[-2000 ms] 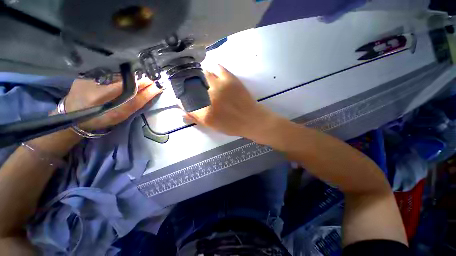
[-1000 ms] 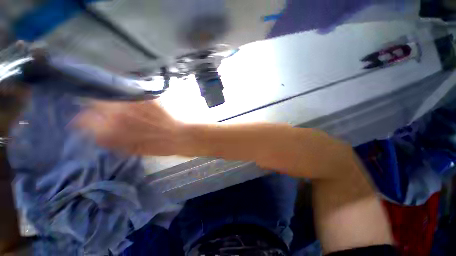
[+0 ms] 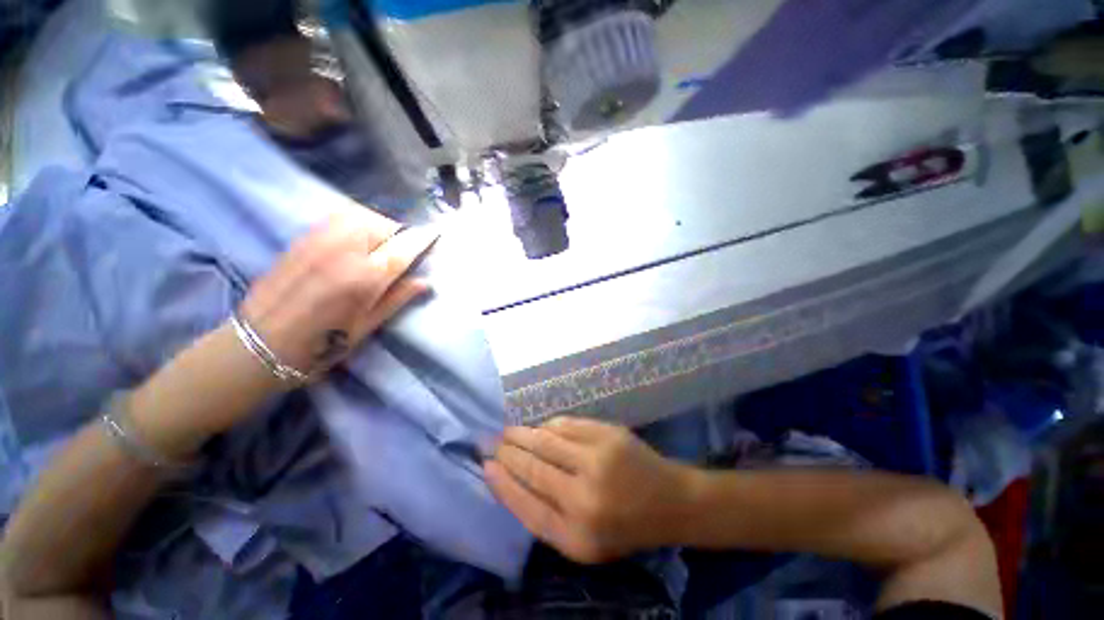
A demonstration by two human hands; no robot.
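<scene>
The light blue-grey garment piece (image 3: 418, 388) lies over the left part of the machine table and hangs over its front edge. My left hand (image 3: 333, 285) is on the cloth, left of the needle area, pinching a fold at its fingertips. My right hand (image 3: 587, 484) grips the cloth's right edge at the table's front edge. The dark ribbed attachment (image 3: 538, 212) stands right of the presser foot area, which is washed out by bright light. The cloth's edge lies just in front of it.
Thread snips (image 3: 914, 171) lie at the right on the machine bed (image 3: 726, 200). A ruler strip (image 3: 678, 363) runs along the front edge. A ribbed knob (image 3: 602, 73) is on the machine head. Purple cloth (image 3: 799, 55) hangs behind. A red basket (image 3: 1007, 533) is at lower right.
Both hands have left the needle area. The right hand crossed left to the cloth, then came back to the front edge holding it. The cloth is now spread wider.
</scene>
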